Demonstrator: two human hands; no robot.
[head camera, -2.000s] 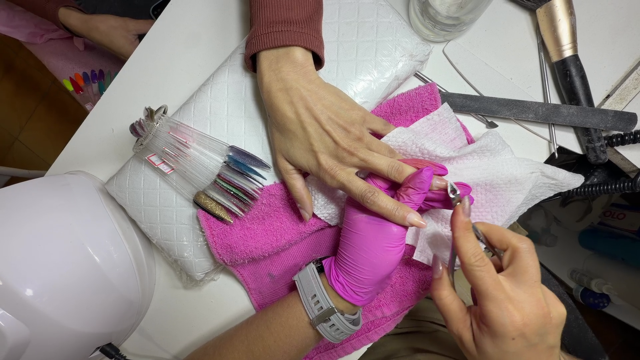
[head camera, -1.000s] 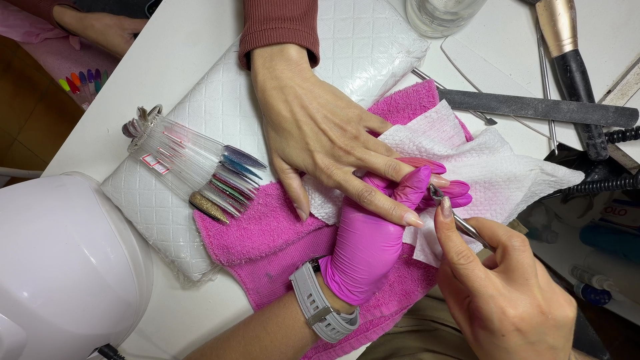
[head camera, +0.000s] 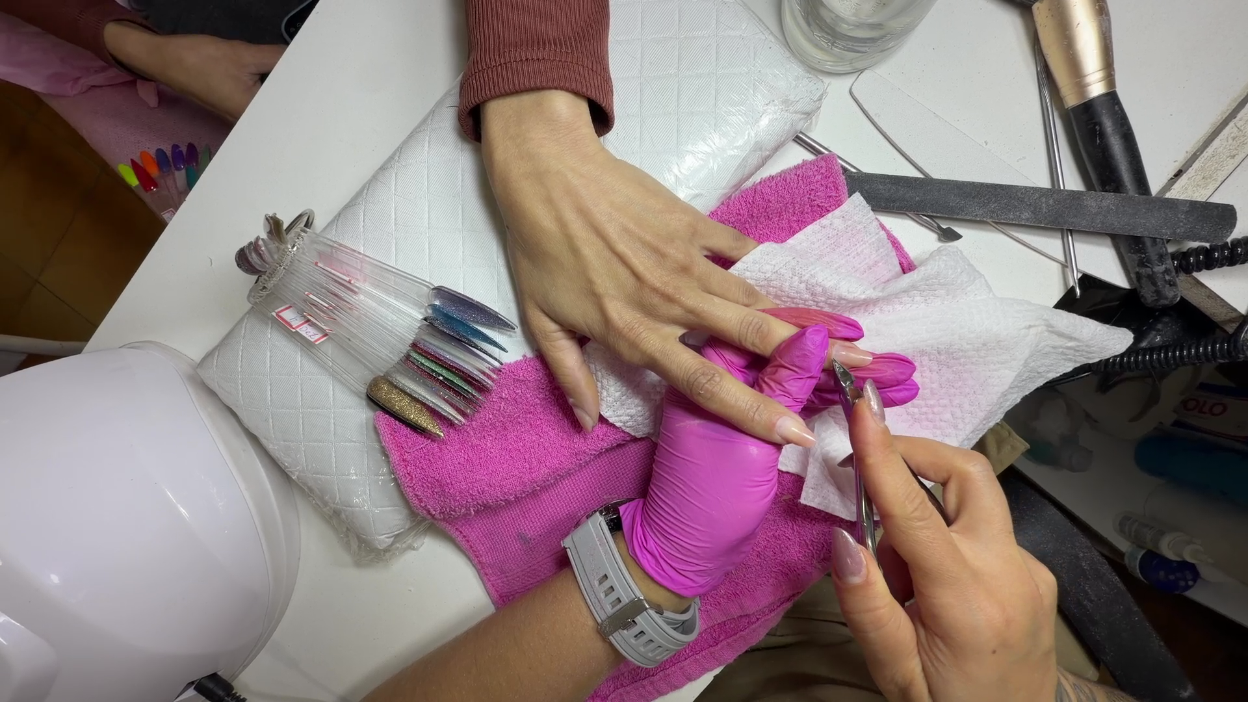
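Observation:
My left hand (head camera: 717, 468), in a pink glove with a grey-strapped watch at the wrist, grips a finger of another person's hand (head camera: 624, 263). That hand lies palm down, its sleeve dark red. Metal cuticle nippers (head camera: 860, 468) are held in my bare right hand (head camera: 946, 565), their tips at the nail of the gripped finger. Beneath the hands are a pink towel (head camera: 546, 439), a white paper towel (head camera: 985, 341) and a quilted white cushion (head camera: 663, 88) in clear film.
Nail sample sticks (head camera: 361, 312) on a ring lie on the cushion. A white domed device (head camera: 127, 517) stands at left. At upper right are a dark nail file (head camera: 1043, 205), a brush (head camera: 1097, 117), a metal tool (head camera: 1055, 166) and a glass jar (head camera: 853, 29). Another hand (head camera: 200, 68) shows at upper left.
My right hand has turned the nippers to point more away from me, their tips still by the same finger. My left hand keeps its grip; the other person's hand has stayed nearly still.

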